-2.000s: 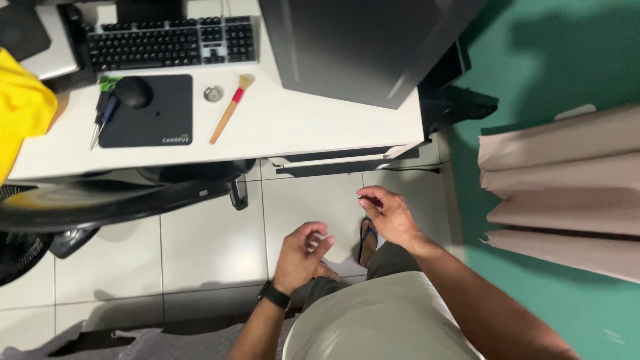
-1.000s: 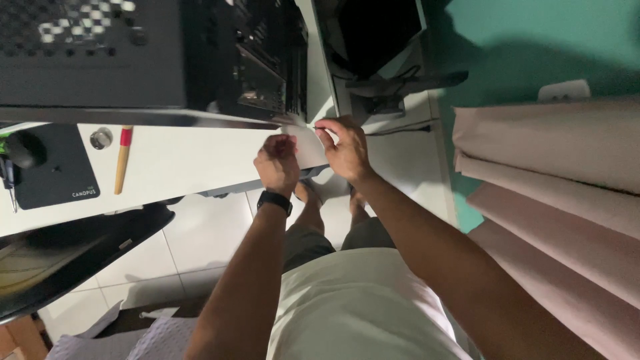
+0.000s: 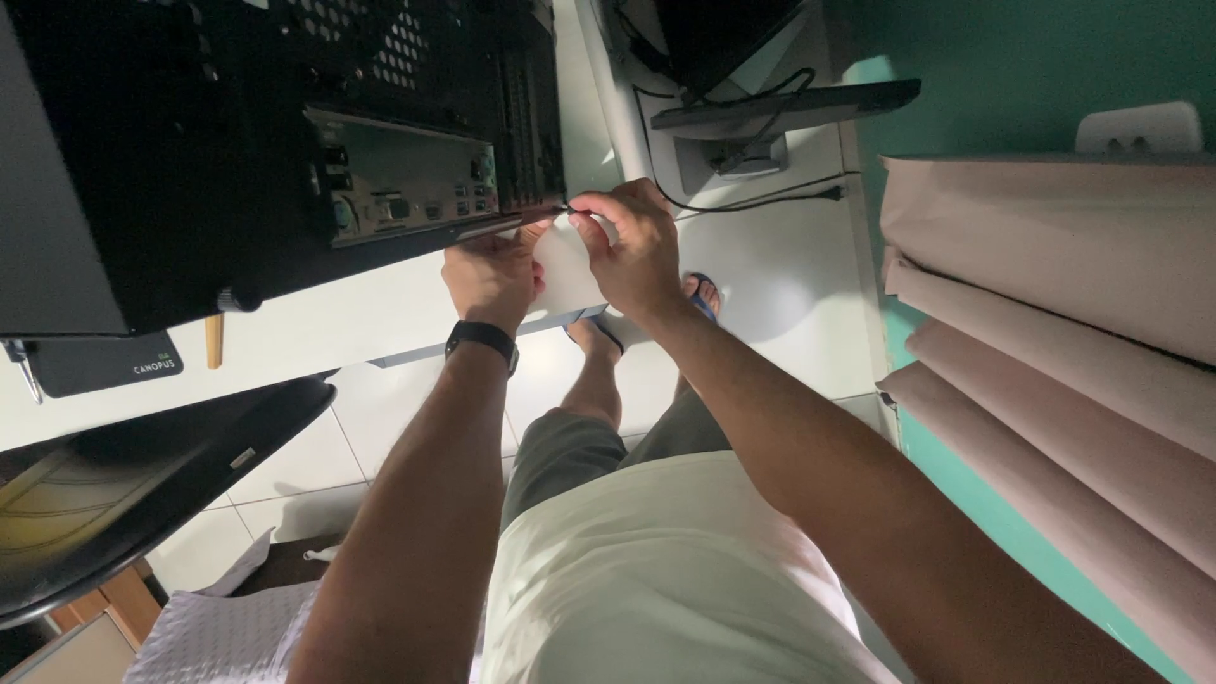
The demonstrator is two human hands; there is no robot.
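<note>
A black desktop computer case (image 3: 237, 190) stands on the white desk, its rear side with the metal port panel (image 3: 418, 190) facing me. At the case's lower right rear corner, my right hand (image 3: 627, 247) pinches a small dark thing, perhaps a thumbscrew, between thumb and forefinger. My left hand (image 3: 494, 275), with a black watch on the wrist, is at the case's lower rear edge just left of the right hand. Its fingers are partly hidden under that edge, so what they hold cannot be told.
A black mouse pad (image 3: 114, 366) and a wooden brush handle (image 3: 215, 342) lie on the white desk (image 3: 313, 323) left of my hands. A black chair (image 3: 171, 475) is at lower left. A monitor on a stand (image 3: 788, 104), a black cable (image 3: 760, 204) and pink fabric (image 3: 1045, 313) are to the right.
Two seconds ago both hands were in the air before the desk; now they are at the case's corner. The case has been turned and now shows its rear. The view has shifted.
</note>
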